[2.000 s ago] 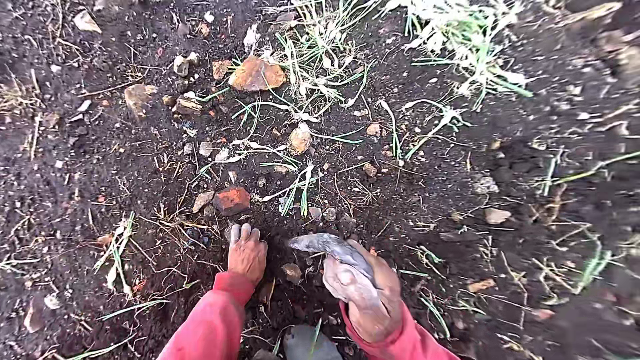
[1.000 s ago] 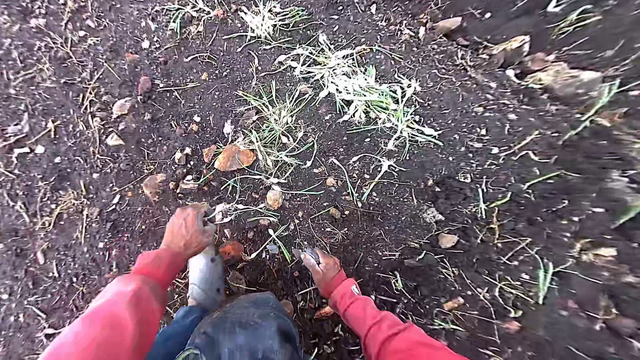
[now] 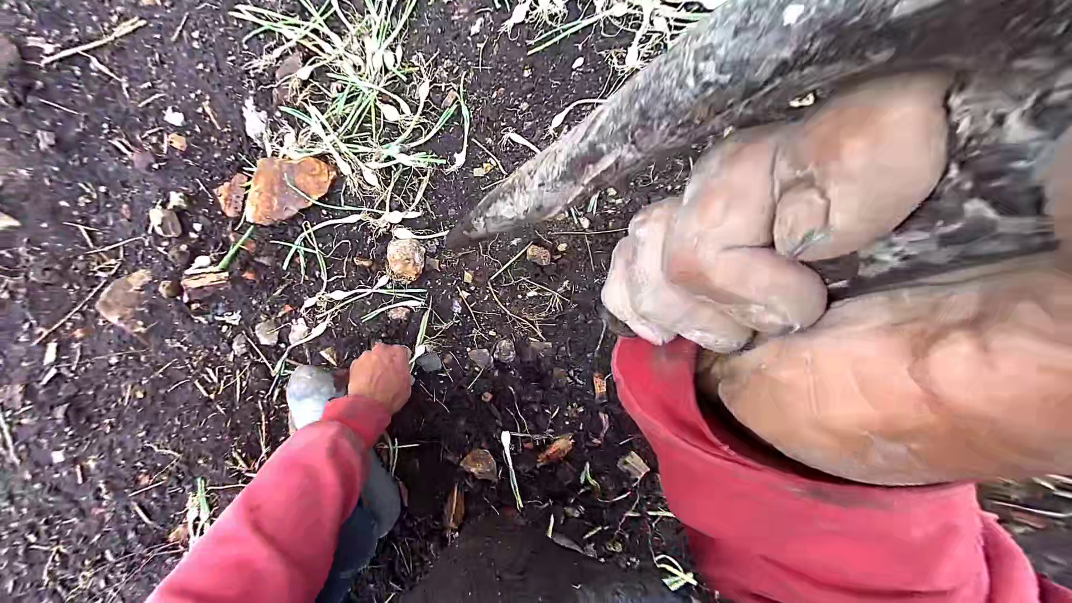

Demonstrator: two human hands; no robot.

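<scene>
My right hand [image 3: 754, 234] is large and close to the camera, its fingers curled around a long, grey, soil-marked tool [image 3: 620, 126] with a pointed tip. The tip is directed down and left, near the soil; contact is unclear. My left hand [image 3: 382, 377] is low over the ground with its fingers curled, beside a thin green shoot [image 3: 423, 331]; whether it holds the shoot cannot be seen. Beyond it lies a heap of green seedlings with small white bulbs [image 3: 368, 100]. More bulbed seedlings [image 3: 645, 25] lie at the top, and one single seedling [image 3: 510, 469] lies below.
Dark loose soil [image 3: 100, 435] spreads all around. An orange-brown rock [image 3: 285, 188], a pale stone [image 3: 405, 259] and a flat brownish stone [image 3: 124, 300] lie at the left. My light-coloured shoe [image 3: 310, 394] is beside my left hand, below it a blue trouser leg [image 3: 368, 502].
My right hand has risen from near the ground toward the camera with the grey tool. My left hand has moved to the right of my shoe. The view has moved closer to the ground.
</scene>
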